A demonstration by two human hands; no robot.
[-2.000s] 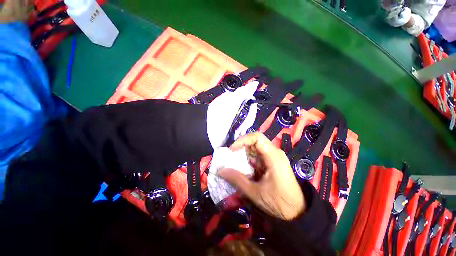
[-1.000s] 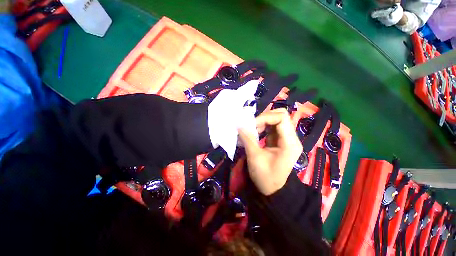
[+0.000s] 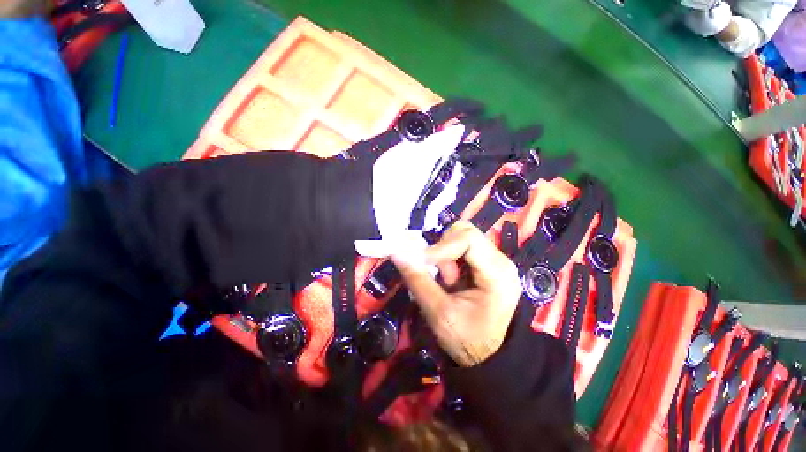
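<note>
My left hand (image 3: 408, 187), in a white glove below a black sleeve, is closed around a dark wristwatch (image 3: 433, 196), which shows only in part between the gloved fingers. My bare right hand (image 3: 468, 296) is just below it and pinches a small white wiping cloth (image 3: 389, 247) between thumb and fingers, close to the glove. Both hands are over an orange-red watch tray (image 3: 305, 309). Black-strapped watches with round dark faces lie on it, one at the lower left (image 3: 281, 337) and one at the right (image 3: 603, 254).
Empty tray pockets (image 3: 269, 115) show at the upper left. A white bottle (image 3: 168, 22) and a blue stick (image 3: 117, 81) are on the green bench. Stacked red trays (image 3: 650, 371) with watches stand at lower right. Another person's gloved hands (image 3: 738, 33) show at upper right.
My right hand has moved from the front of the glove slightly down, and the cloth now sticks out to the left of its fingertips. The watch in my left hand shows more.
</note>
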